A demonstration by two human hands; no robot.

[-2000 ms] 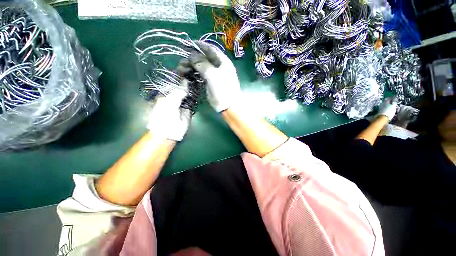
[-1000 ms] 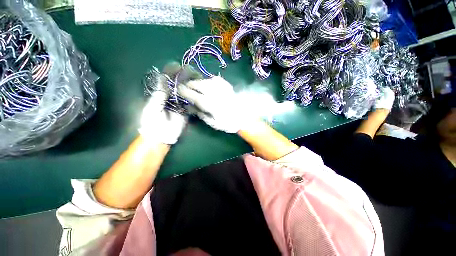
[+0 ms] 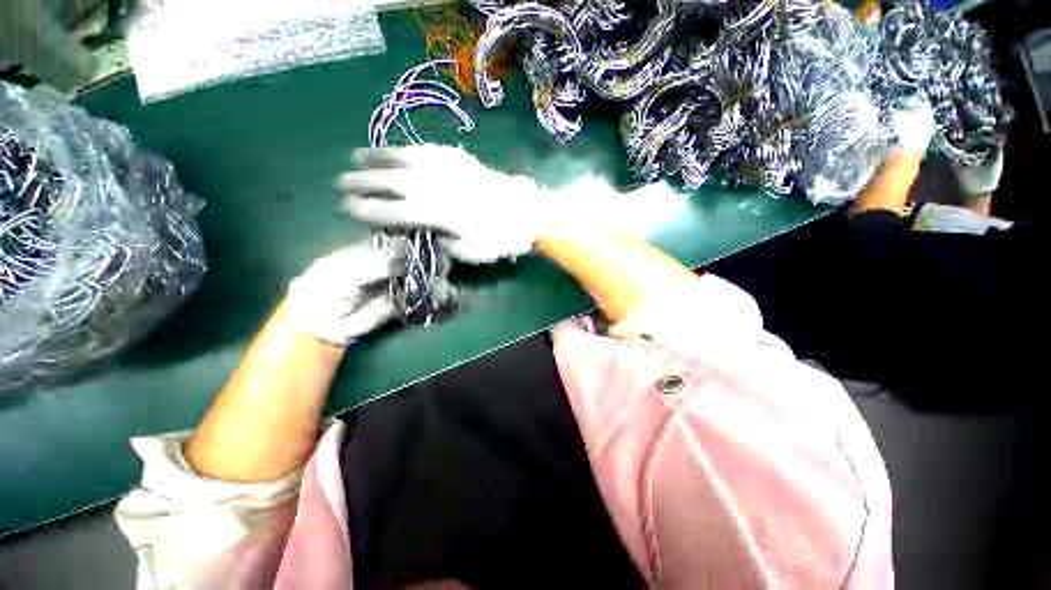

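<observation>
My left hand (image 3: pixel 346 290), in a whitish glove, is closed around a wire bunch (image 3: pixel 422 282) above the green mat. The bunch's ends point down toward me. My right hand (image 3: pixel 444 203), gloved too, lies flat across the upper part of the bunch with its fingers pointing left, hiding that part. Loose leads (image 3: pixel 417 101), thin and curved, lie on the mat just beyond my right hand. Whether they touch the held bunch cannot be seen.
A clear bag of loose leads (image 3: pixel 87 248) stands at left. Bubble wrap (image 3: pixel 254 48) lies at the far left edge. An orange tangle (image 3: pixel 452 46) lies beside a large heap of finished bundles (image 3: pixel 715 87) at far right. Another person's gloved hands (image 3: pixel 912 125) are at the heap's right end.
The view has turned, shifting the bench. My hands and the bunch have come nearer to me; the bunch's lower ends now show. My right hand has moved over the bunch's top.
</observation>
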